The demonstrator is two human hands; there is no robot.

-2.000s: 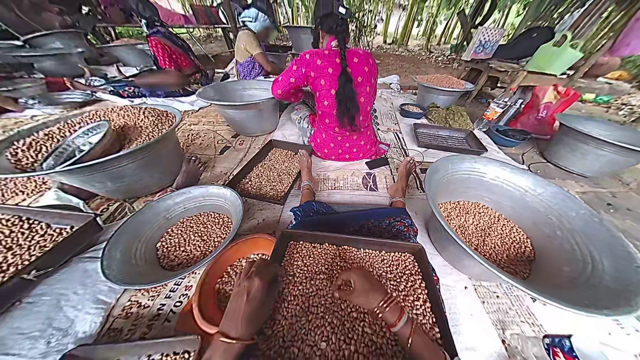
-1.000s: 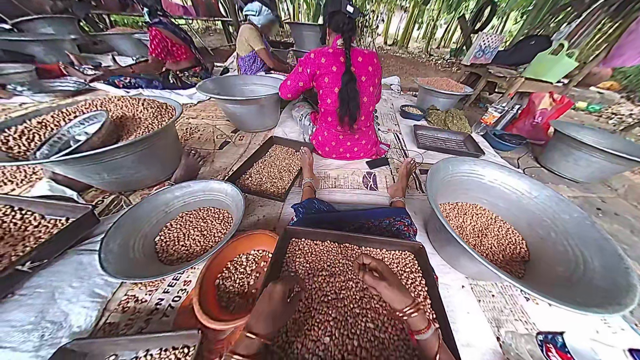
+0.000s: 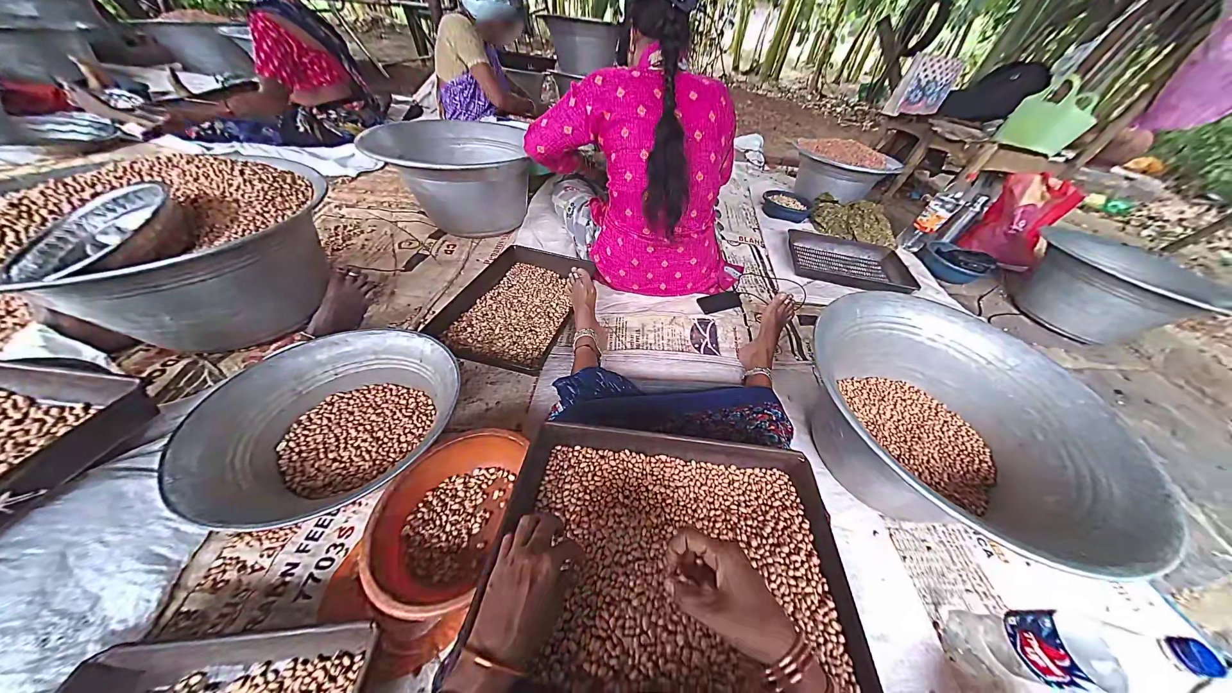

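A dark rectangular tray (image 3: 807, 464) full of brown nuts or seeds (image 3: 664, 510) lies before me. Over its left side is my left hand (image 3: 529, 587), fingers curled; whether it holds anything is hidden. My right hand (image 3: 727, 595) is over the middle of the nuts, fingertips drawn together, and any nut between them cannot be made out. An orange plastic bowl (image 3: 385, 577), partly filled with the same kind of nuts, stands against the tray's left side. Beyond the bowl, to the left, an aluminium basin (image 3: 202, 462) holds a heap of them.
A large aluminium basin (image 3: 1078, 452) stands at right, a plastic bottle (image 3: 1039, 650) below it. A fuller basin (image 3: 241, 289) is at upper left. A second tray (image 3: 520, 361) lies ahead, beside a seated person in pink (image 3: 640, 173). Another tray (image 3: 356, 640) is at lower left.
My left hand has moved left, to the tray's edge near the orange bowl. My right hand has come lower over the nuts, nearer to me.
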